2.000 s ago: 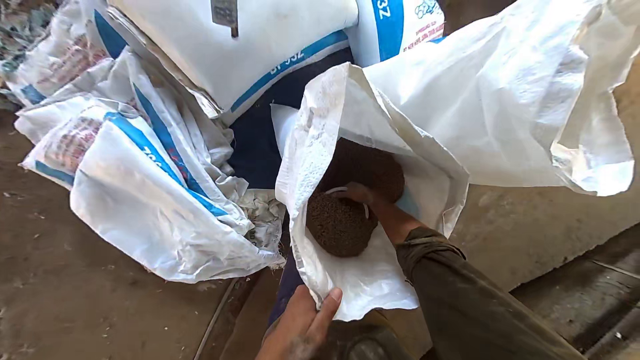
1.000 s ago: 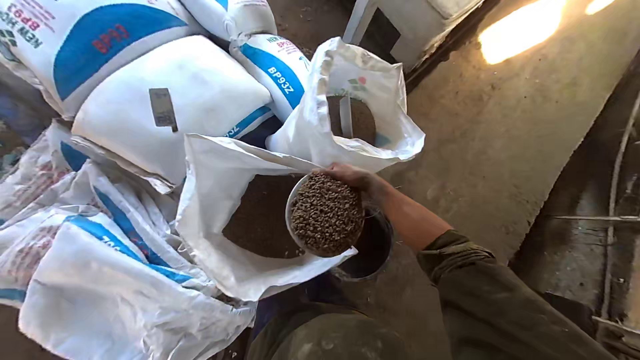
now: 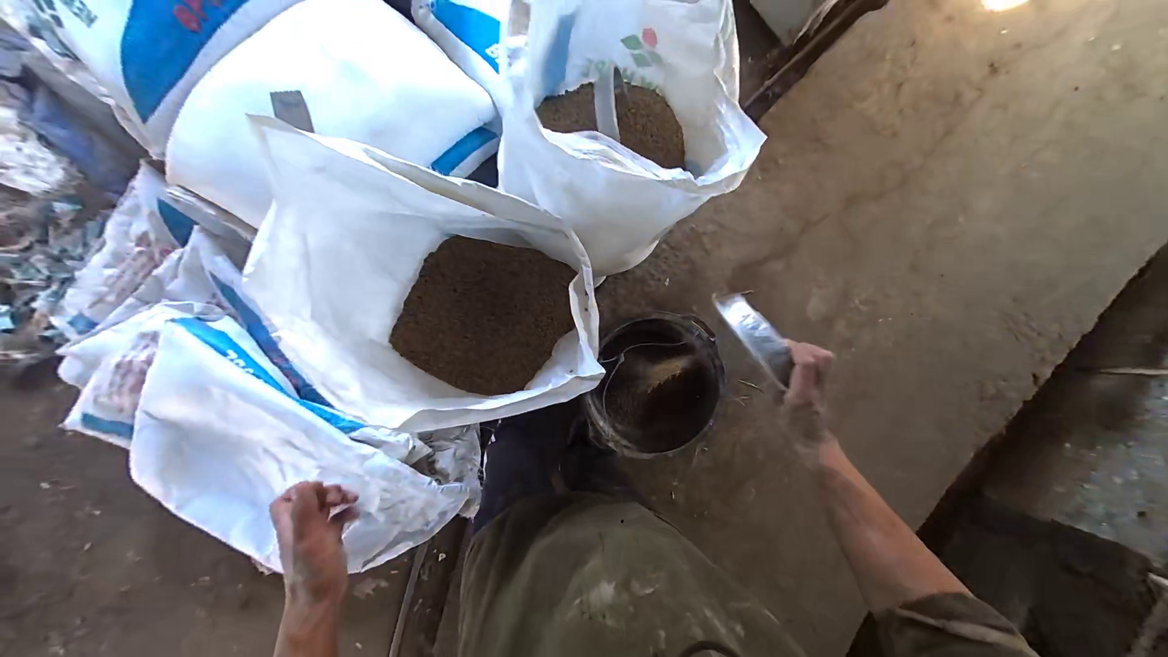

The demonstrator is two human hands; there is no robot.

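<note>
My right hand (image 3: 805, 388) grips a metal scoop or bowl (image 3: 754, 336), seen edge-on, just right of a black bucket (image 3: 716, 379) that has some brown pellets inside. Left of the bucket stands an open white woven sack (image 3: 338, 228) holding brown pellets (image 3: 488, 315). A second open white sack (image 3: 607, 214) of brown pellets is behind it, with a pale strip-like object (image 3: 606, 105) upright in the fill. My left hand (image 3: 313, 520) is raised over folded empty sacks (image 3: 219, 438), fingers partly curled, apparently with nothing in them.
Full white and blue sacks (image 3: 338, 73) lie at the upper left. Scraps of litter (image 3: 36, 228) are scattered at the far left. Concrete floor (image 3: 912, 201) stretches to the right, ending at a dark edge along a lower channel (image 3: 1086, 438).
The scoop, heaped with pellets over the near sack one second ago, is now right of the bucket in my right hand. My left hand, on the sack's rim two seconds ago, is off it.
</note>
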